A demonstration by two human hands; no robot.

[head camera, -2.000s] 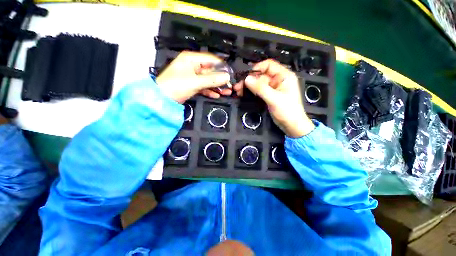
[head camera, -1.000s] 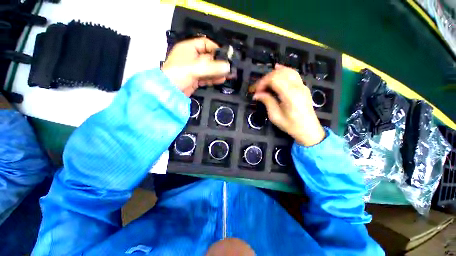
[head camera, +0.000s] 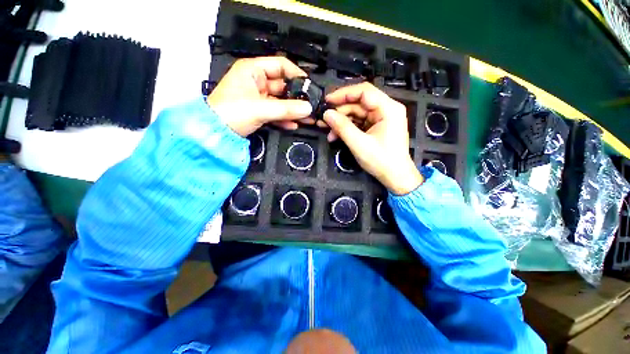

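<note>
My left hand (head camera: pixel 259 97) holds a dark watch head (head camera: pixel 307 95) above the upper middle of the foam tray (head camera: pixel 268 173). My right hand (head camera: pixel 373 128) is at the watch head's right side, its thumb and fingertips pinched together against its edge. A small dark piece shows at those fingertips, mostly hidden. Round watch heads with silver rings, such as one at the lower left (head camera: pixel 295 205), lie in the lower pockets. Strapped watches (head camera: pixel 354 67) lie across the top row of pockets. The pockets under my hands are partly hidden.
A pile of black straps (head camera: pixel 93 83) lies on a white sheet (head camera: pixel 186 34) at left. Crinkled clear bags of straps (head camera: pixel 528 159) lie at right. A yellow rail (head camera: pixel 511 86) runs behind the tray. Cardboard boxes (head camera: pixel 566 304) are below right. A blue sleeve shows far left.
My right hand was apart from the watch head a second ago and now meets it. The watch head in my left hand has turned. The whole view has shifted slightly.
</note>
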